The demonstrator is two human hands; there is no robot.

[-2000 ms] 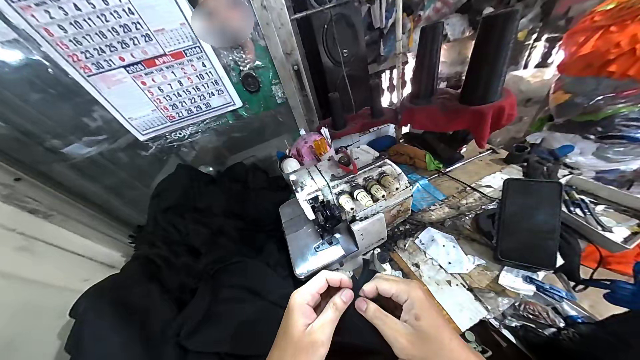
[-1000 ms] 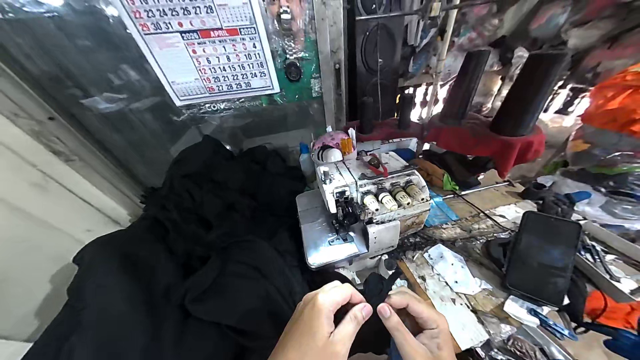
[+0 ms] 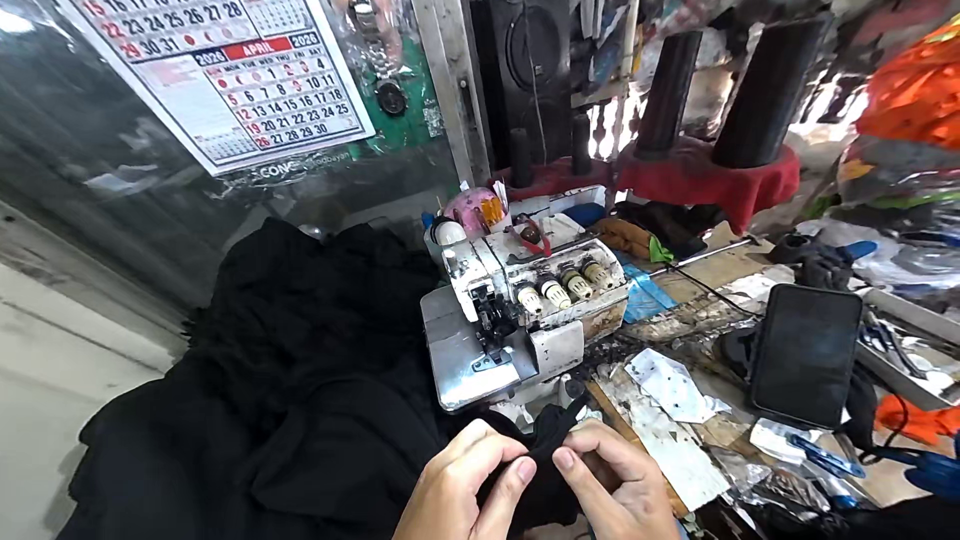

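Observation:
My left hand (image 3: 469, 480) pinches the edge of a piece of black fabric (image 3: 551, 431) between thumb and index finger. Close beside it on the right, my right hand (image 3: 619, 480) pinches the same edge, its thumb tip near the left one. The fabric hangs below the fingers, and a narrow strip of it sticks up between the hands. Just beyond them stands a white overlock sewing machine (image 3: 525, 289) with a metal bed plate and a row of tension dials. A large heap of black fabric (image 3: 322, 390) lies to its left, reaching down toward my left hand.
A smartphone (image 3: 806, 356) stands tilted on the right of the cluttered worktable, near a tray of tools (image 3: 911, 390). Paper scraps (image 3: 671, 386) lie right of the machine. Dark thread cones (image 3: 772, 94) stand on red cloth behind. A calendar (image 3: 277, 97) hangs at upper left.
More black fabric shows between my hands than two seconds ago, and a strip of it now stands higher beside my right fingers. Both hands keep their pinch. The view has shifted.

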